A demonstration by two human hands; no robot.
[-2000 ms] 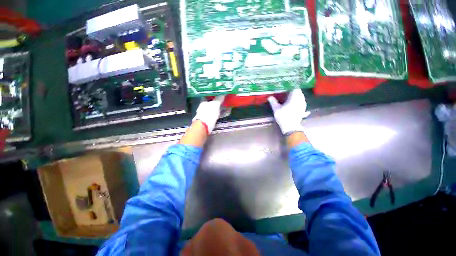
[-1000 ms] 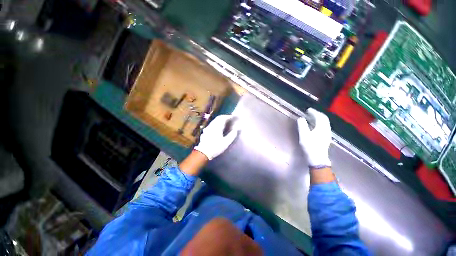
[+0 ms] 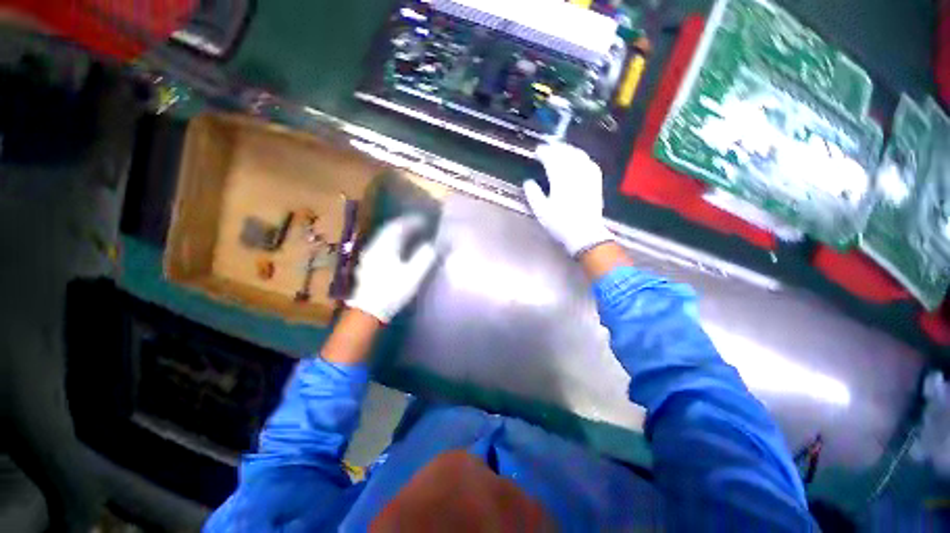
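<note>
My left hand (image 3: 393,270), in a white glove, is at the right wall of the carton tray (image 3: 198,224), fingers slightly blurred and parted, with nothing visible in it. Small loose brown and metal pieces lie in the tray. My right hand (image 3: 569,198), also gloved, is at the front edge of the loaded pallet (image 3: 448,123); its fingers are apart and no object shows in it. The pallet's board shows a long white heatsink (image 3: 542,23) and a yellow stick-like piece (image 3: 631,79).
Green circuit boards (image 3: 771,125) lie solder side up on red foam pads (image 3: 667,187) at the right. A metal plate (image 3: 500,312) runs along the bench front. Side cutters (image 3: 808,458) lie at lower right. A black bin (image 3: 198,380) stands beside the bench at lower left.
My hands have left the front edge of the green board and moved left. The view has turned. In the last second my right hand has reached up to the loaded pallet's edge.
</note>
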